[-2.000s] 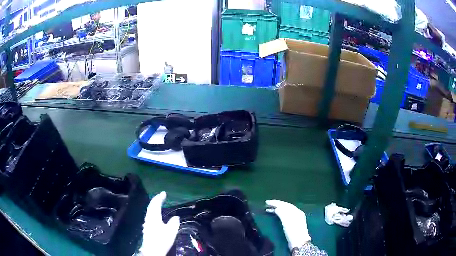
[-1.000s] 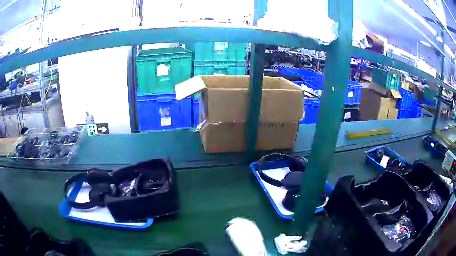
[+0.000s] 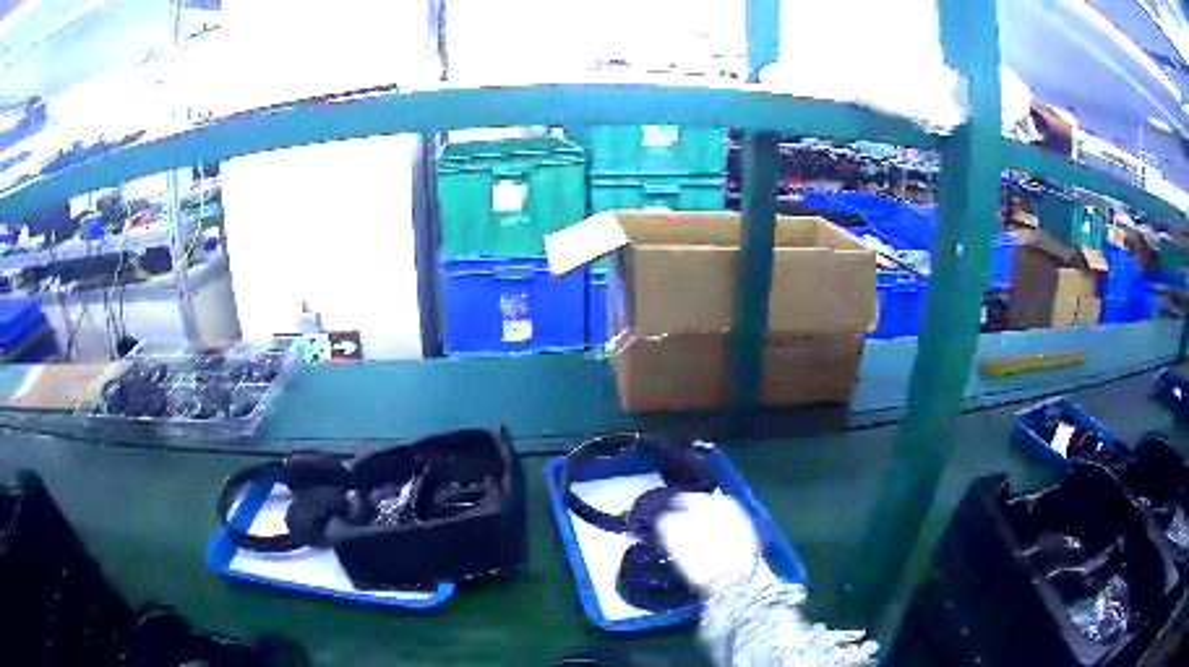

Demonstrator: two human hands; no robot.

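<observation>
A blue work tray (image 3: 566, 539) with a white liner holds black over-ear headphones (image 3: 602, 482), left of the green post. My right hand (image 3: 705, 537), white-gloved and blurred, lies over the right ear cup; its fingertips are unclear, so I cannot tell whether it grips. My left hand is not in view. To the left, a black insert tray (image 3: 430, 554) with a bagged accessory rests partly on a second blue tray (image 3: 391, 598), beside another pair of headphones (image 3: 307, 506).
Green posts (image 3: 941, 326) stand before the belt. Beyond are an open carton (image 3: 743, 293), a clear parts tray (image 3: 196, 387) and a yellow strip (image 3: 1033, 364). Filled black insert trays (image 3: 1063, 560) stand at right; black trays (image 3: 59, 586) show at lower left.
The view has turned right since the oldest frame, then slightly back. The nearer blue tray has moved left, clear of the post. My right hand has reached onto its headphones; my left has left view.
</observation>
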